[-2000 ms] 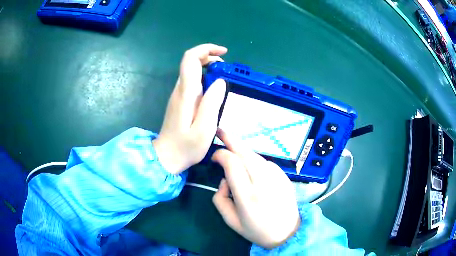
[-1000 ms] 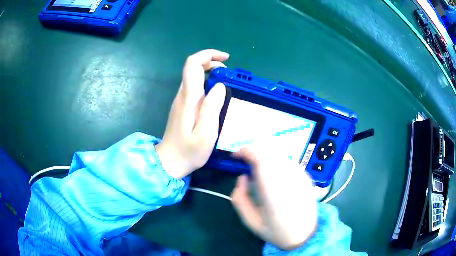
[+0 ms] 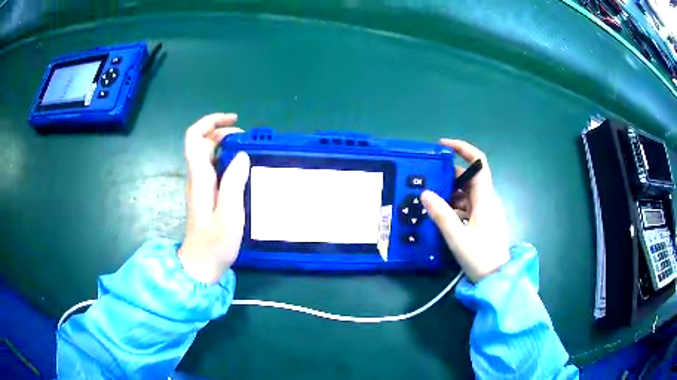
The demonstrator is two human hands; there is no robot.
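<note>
A blue scan tool (image 3: pixel 334 263) is held level between both hands, its screen (image 3: pixel 317 204) plain white. My left hand (image 3: pixel 211 197) grips its left end, thumb on the front edge and fingers behind. My right hand (image 3: pixel 471 219) holds its right end, thumb at the right side of the round arrow pad (image 3: pixel 413 211). A pale barcode label (image 3: pixel 384 231) sits between screen and keys. A short black stick (image 3: pixel 468 174) juts from the right end, partly by my right fingers. A white cable (image 3: pixel 349 318) loops below the unit; its plug is hidden by my right hand.
A second blue scan tool (image 3: pixel 85 117) lies on the green bench mat (image 3: pixel 297 74) at the upper left, screen lit. At the right edge a black foam tray (image 3: pixel 620 223) holds a calculator (image 3: pixel 659 252) and a dark-screened device (image 3: pixel 653 159), with papers (image 3: pixel 598 245) under it.
My right hand has left the screen and now grips the unit's right end. The blue lines on the screen are gone. The unit is turned level, and the view has shifted, showing the whole second unit.
</note>
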